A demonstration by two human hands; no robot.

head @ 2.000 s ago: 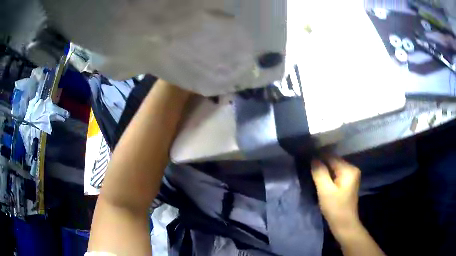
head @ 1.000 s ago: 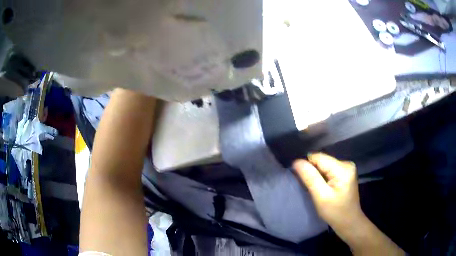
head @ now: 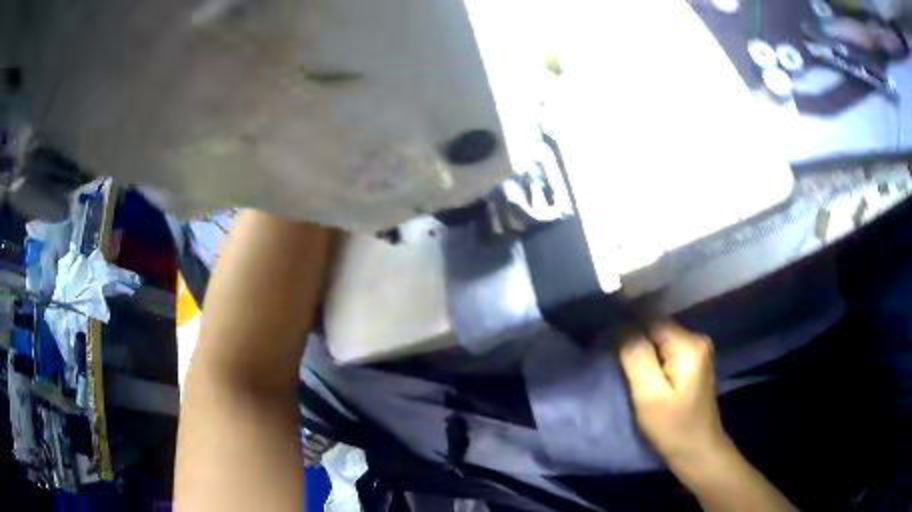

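The pale sewing machine head [head: 270,110] fills the upper left. A grey strip [head: 490,290] and a black band [head: 565,265] lie side by side on the machine bed [head: 390,300], running under the metal presser foot [head: 540,190]. The grey strip folds over the table's front edge. My right hand [head: 670,375] pinches the black band at the front edge, fingers closed. My left forearm reaches up behind the machine head, which hides my left hand. Dark and grey-blue garment cloth [head: 500,435] hangs below the table.
Small white bobbins [head: 775,65] and dark metal snips [head: 850,65] lie on a printed picture at the upper right. A measuring tape strip [head: 770,235] runs along the table edge. Shelving with crumpled white material [head: 85,290] stands at the left. A white cloth [head: 345,475] shows below.
The machine and table have shifted left and slightly down in view. The hanging grey strip first swung right, then bunched shorter below the edge. My right hand keeps its pinch; the left stays hidden.
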